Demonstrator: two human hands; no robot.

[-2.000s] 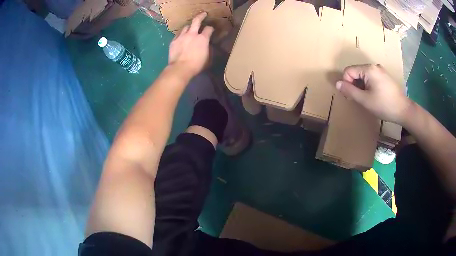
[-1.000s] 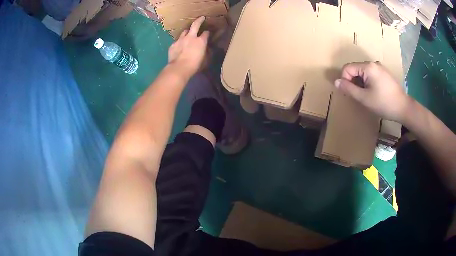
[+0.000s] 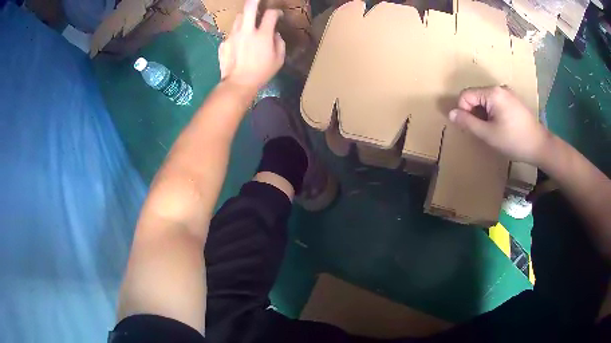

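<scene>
A layered pile of flat die-cut cardboard blanks (image 3: 375, 74) lies in front of me, its top blank flat with slots and rounded flaps. My right hand (image 3: 497, 120) is above the pile's right part, fingers curled towards the thumb, with nothing visible in them. My left hand (image 3: 252, 52) is left of the pile with its fingers apart and nothing visible in it. It is in front of layered cardboard pieces (image 3: 218, 12) at the top edge, partly hidden by the hand. I cannot tell whether it touches them.
A water bottle (image 3: 164, 80) lies on the green floor (image 3: 388, 244). A blue sheet (image 3: 57, 194) hangs at the left. My shod foot (image 3: 285, 130) is beside the pile. A cardboard piece (image 3: 365, 309) lies at the bottom. Yellow-black tape (image 3: 512, 249) and more cardboard (image 3: 556, 17) are at the right.
My left hand has moved up and slightly left, and its fingers have spread. The bottle shows slightly lower and further right than a second ago. My right hand and the pile have hardly moved.
</scene>
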